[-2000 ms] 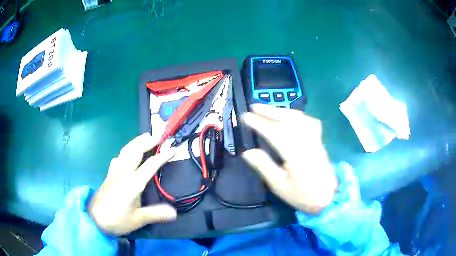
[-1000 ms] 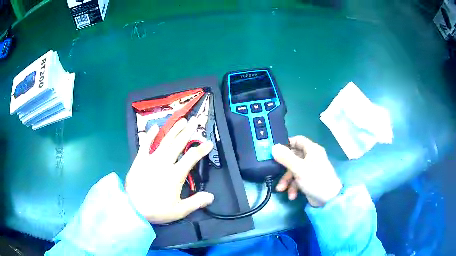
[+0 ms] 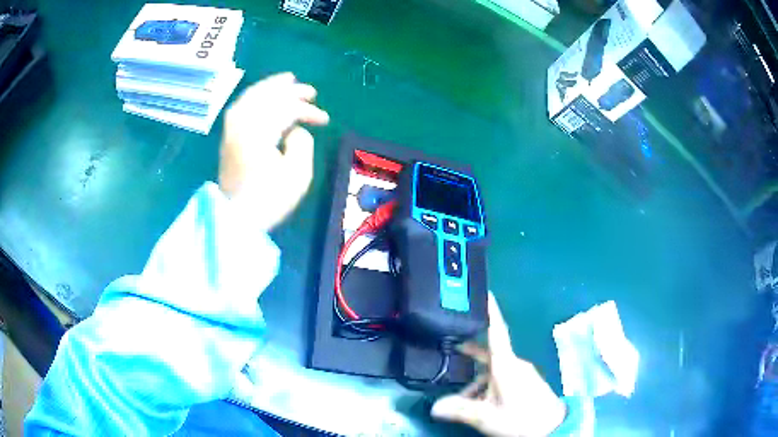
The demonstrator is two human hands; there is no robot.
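Note:
The black foam tray [image 3: 325, 294] lies in front of me. The blue-and-black battery tester [image 3: 453, 294] rests over its right side, screen up. A red clamp [image 3: 378, 162], a white booklet [image 3: 354, 224] and coiled red and black leads [image 3: 343, 277] show in the tray's left part; the tester hides the rest. My left hand [image 3: 269, 149] is in the air left of the tray, fingers partly bent, nothing visible in it. My right hand [image 3: 503, 384] is at the tester's lower right corner, fingers apart, beside the cable end; whether it presses on the tester is unclear.
A stack of white BT200 booklets [image 3: 175, 72] stands at upper left. Loose white sheets [image 3: 595, 350] lie at lower right. An open printed box [image 3: 610, 64] is at upper right. Another printed box [image 3: 314, 7] is cut off by the top edge.
The tester has moved left from beside the tray onto it. My left hand has left the clamps and moved up towards the booklet stack. The view has shifted, showing the box at upper right.

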